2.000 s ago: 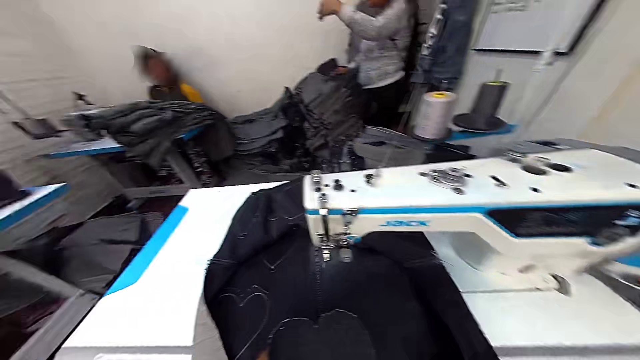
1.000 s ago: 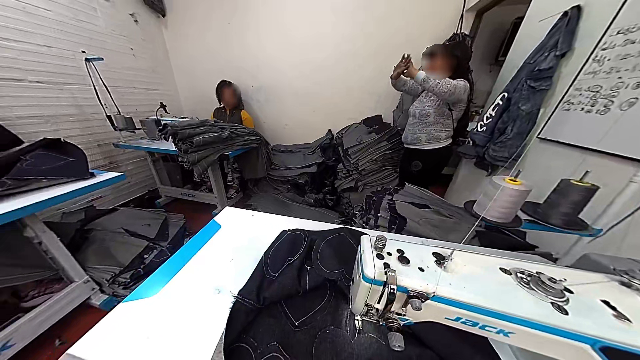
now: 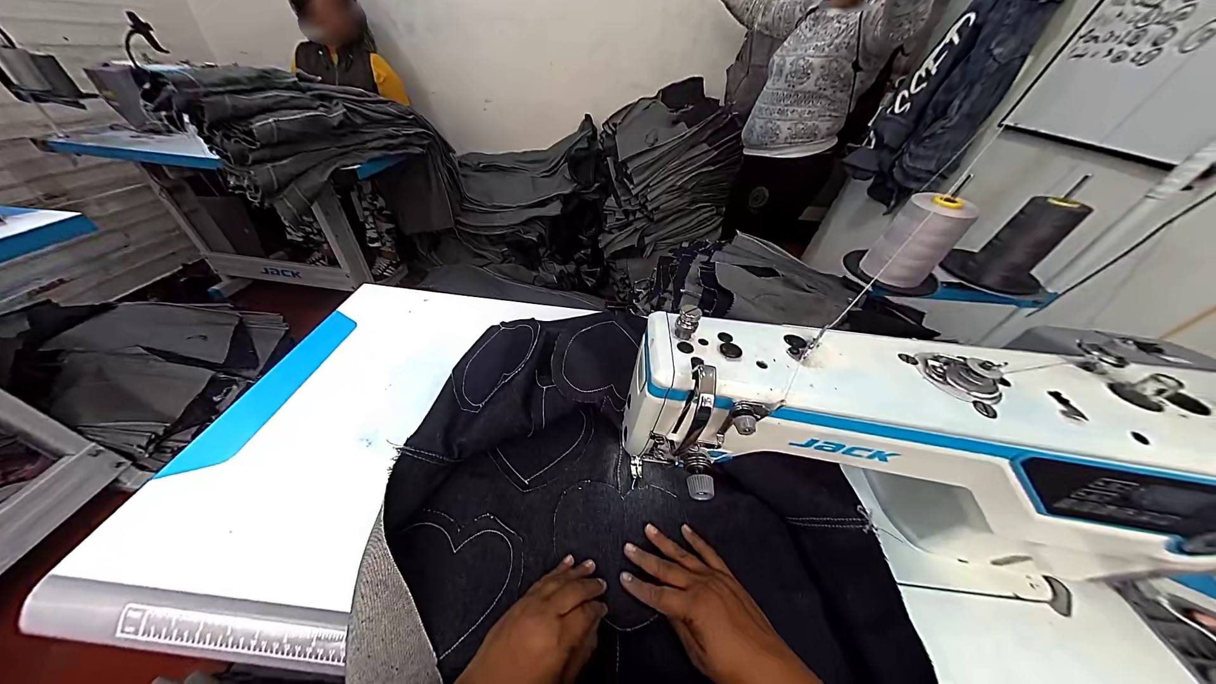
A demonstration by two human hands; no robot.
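Dark denim fabric [image 3: 475, 560] with several heart outlines in pale stitching is spread over the white sewing table [image 3: 275, 532] and runs under the head of a Jack sewing machine [image 3: 912, 399]. My left hand [image 3: 556, 617] rests on the denim, fingers close together, beside a stitched heart. Just right of it, my right hand [image 3: 698, 598] presses down with its fingers spread, below the presser foot [image 3: 636, 467]. Neither hand grips the cloth. The hands do not touch each other. A grey underside of the denim shows at the left edge of the fabric.
Thread cones, one pale [image 3: 917, 242] and one dark [image 3: 1021, 245], stand behind the machine. Stacks of grey denim pieces [image 3: 665, 171] lie beyond the table. A seated person [image 3: 334, 66] is at another machine, and a person [image 3: 798, 85] stands with raised arms. Cut pieces [image 3: 142, 380] lie at left.
Both my hands have come into view on the denim below the machine's needle area; one second ago neither showed. The view has tilted down since then.
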